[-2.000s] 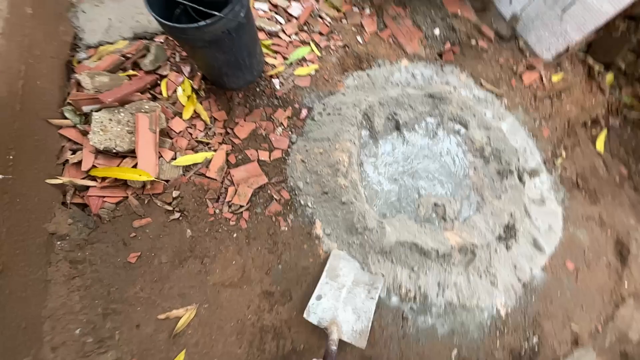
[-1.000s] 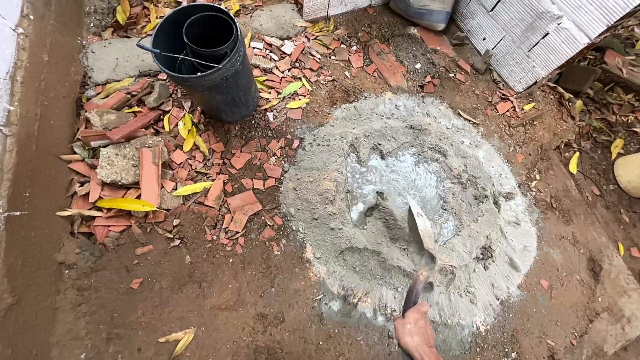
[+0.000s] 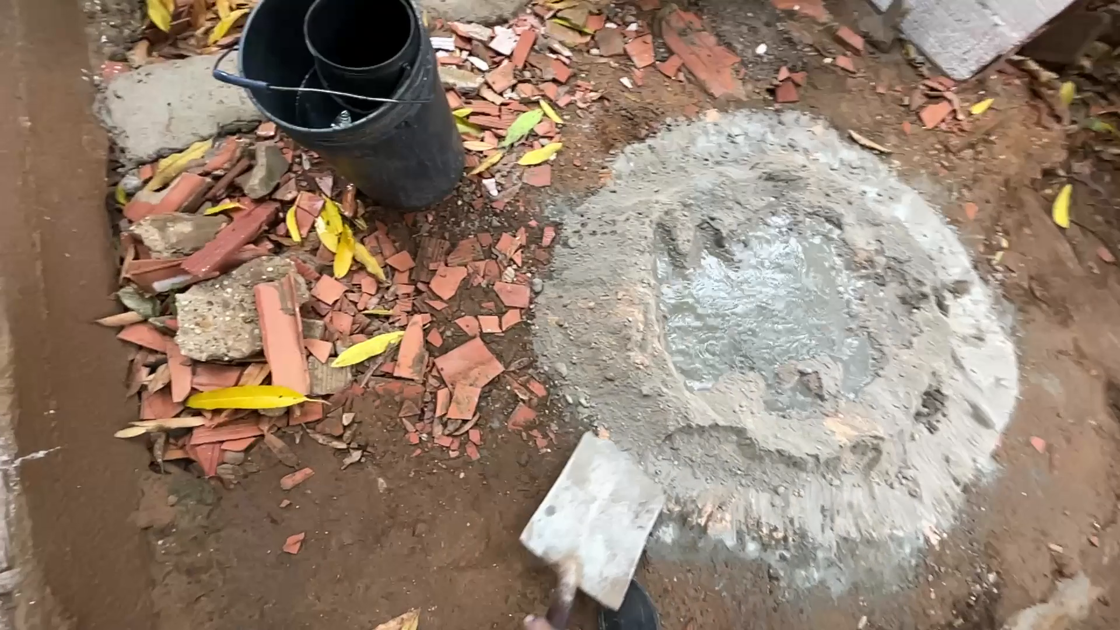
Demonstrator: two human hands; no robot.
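A flat metal shovel blade [image 3: 597,516] lies at the lower left edge of a round mound of grey mortar mix [image 3: 604,324]. A shallow pool of watery grey mix [image 3: 761,306] fills the mound's middle. Only a fingertip of what appears to be my right hand [image 3: 537,622] shows at the bottom edge, at the shovel's handle [image 3: 563,599]; the rest of its grip is cut off. My left hand is out of view. A black bucket [image 3: 394,162] with a smaller black container [image 3: 360,35] inside stands at the upper left.
Broken red tile pieces [image 3: 468,363], a concrete chunk [image 3: 223,311] and yellow leaves [image 3: 248,398] lie left of the mound. A dark shoe toe [image 3: 630,611] shows beside the blade. A pale block [image 3: 980,33] is at the upper right, a concrete slab [image 3: 179,105] at the upper left.
The shovel blade has moved from the wet middle of the mound to its lower left edge. The gripping hand, plain to see one second ago, has moved almost out of view at the bottom.
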